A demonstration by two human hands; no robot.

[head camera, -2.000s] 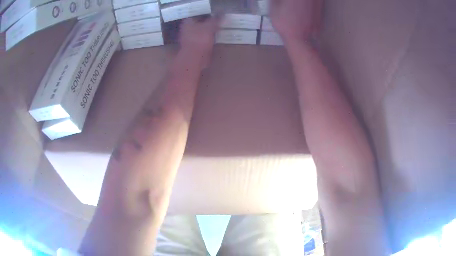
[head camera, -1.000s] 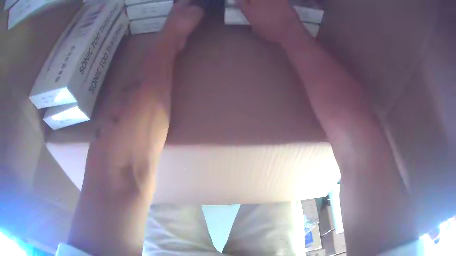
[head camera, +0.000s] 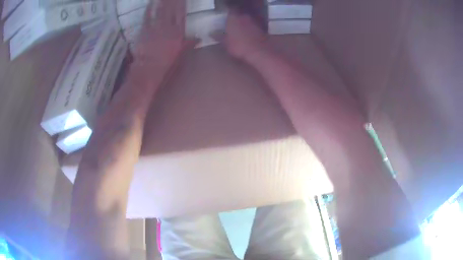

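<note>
White retail boxes stand in stacks inside a brown shipping carton, at the top of the view. My left hand, blurred, lies over the boxes left of centre. My right hand, also blurred, is right of centre beside a dark gap. A white box shows between the hands; its lower part is blurred. The fingers are partly hidden or cut off by the top edge, so I cannot tell what either hand grips.
Two slim sonic toothbrush boxes lie lengthwise along the carton's left side. More boxes stand at the top left. The carton's near edge crosses in front of my light trousers. The right carton wall rises beside my right arm.
Compared with one second ago, my left hand is slightly left and lower. My right hand has moved left and lower. White boxes now show between the hands and to the right of my right hand.
</note>
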